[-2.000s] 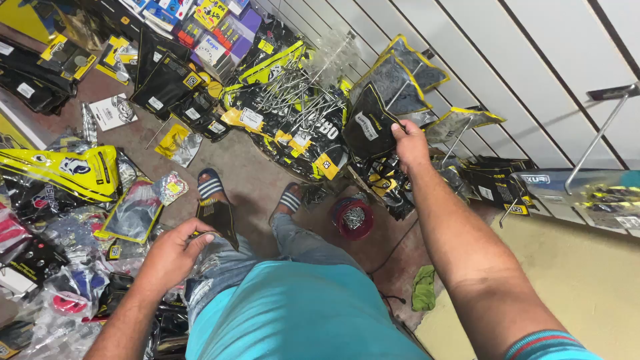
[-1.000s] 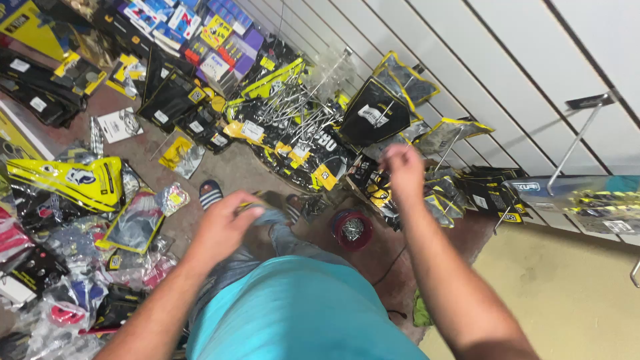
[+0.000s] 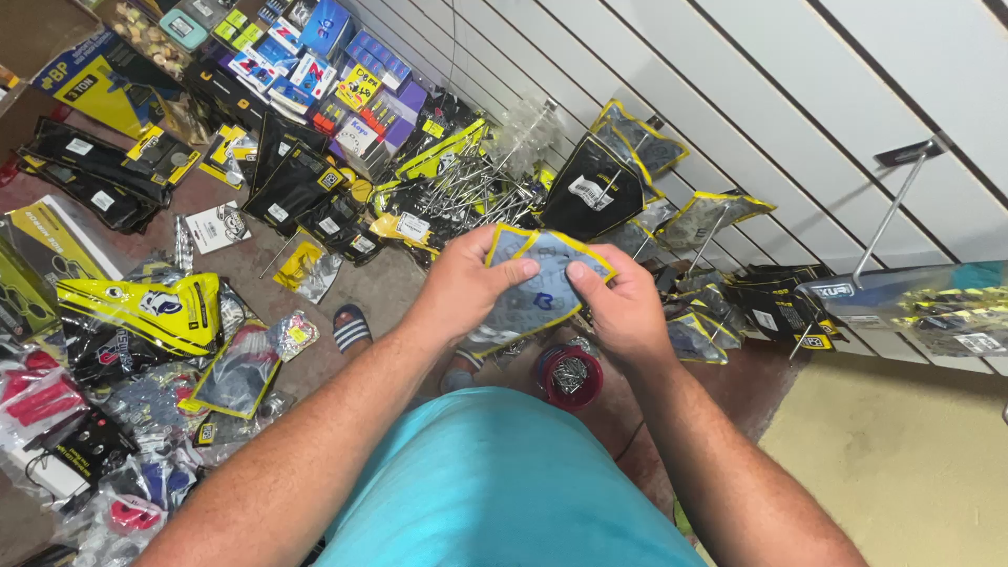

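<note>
Both hands hold a clear plastic pouch with yellow edges (image 3: 539,295) in front of my body. My left hand (image 3: 465,287) grips its left edge, thumb on the face; my right hand (image 3: 622,303) grips the right edge in the same way. The pouch is tilted, and blue marking shows on it. What lies inside cannot be told. Just beyond my right hand, a black package with a white label (image 3: 594,189) hangs on a wall hook, beside similar yellow-edged pouches (image 3: 638,142).
A slatted wall panel (image 3: 756,102) with metal hooks (image 3: 890,213) runs along the right. A heap of loose metal hooks (image 3: 480,185) lies beyond my hands. A red bucket of metal pieces (image 3: 575,378) stands on the floor. Packages (image 3: 142,315) cover the floor at left.
My hands were apart and have come together on the yellow-edged pouch. My right hand held the black package two seconds ago; that package now hangs on the hook, let go.
</note>
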